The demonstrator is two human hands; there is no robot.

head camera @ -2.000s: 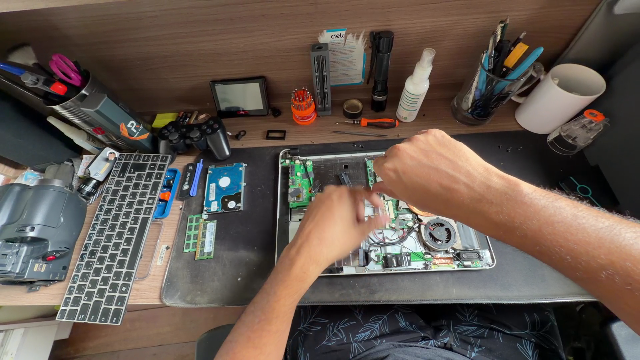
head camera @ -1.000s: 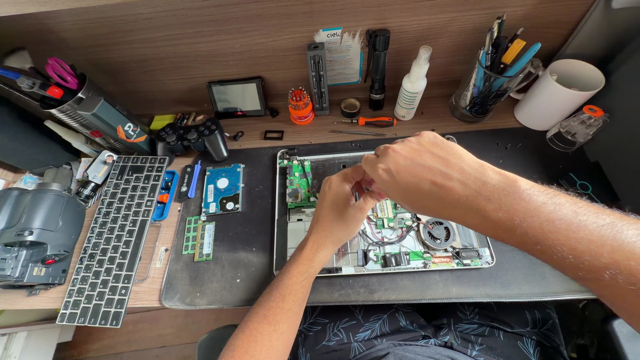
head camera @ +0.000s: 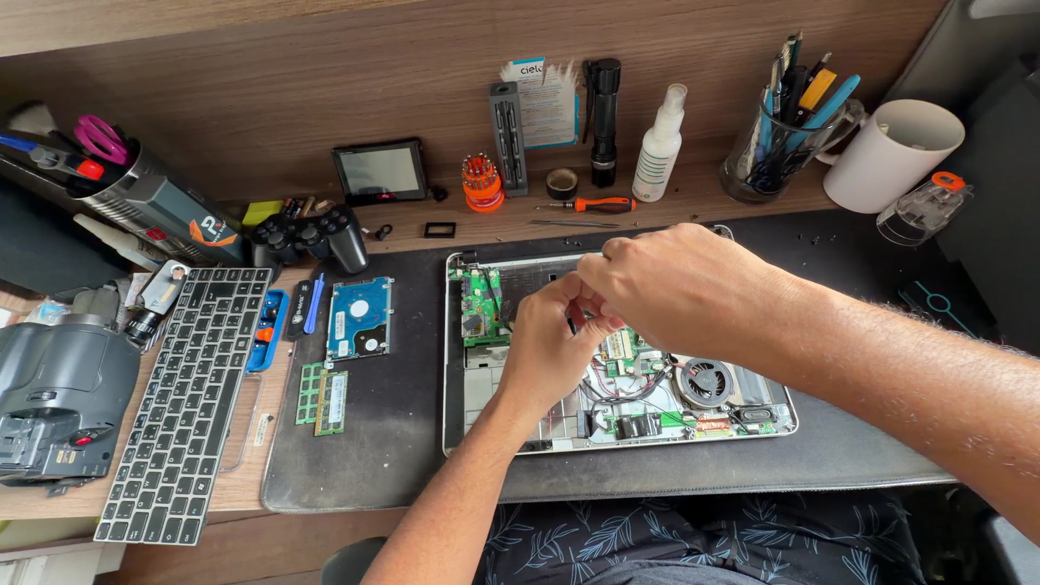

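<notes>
An opened laptop base lies on a dark desk mat, its green circuit boards, cables and round cooling fan exposed. My left hand is over the middle of the base, thumb and fingers bent together. My right hand meets it from the upper right, fingers curled down at the left fingertips. A small dark thing shows between the fingertips, too hidden to name, and which hand grips it is unclear. The boards beneath the hands are partly covered.
Left of the laptop lie a hard drive, two memory modules, blue pry tools and a loose keyboard. Behind stand a screwdriver, orange bit holder, spray bottle, glass mug of pens and white mug.
Two seconds ago my left hand was blurred and lower, apart from the right; it has since risen to meet the right hand's fingers. Between one second ago and now both have stayed nearly in place.
</notes>
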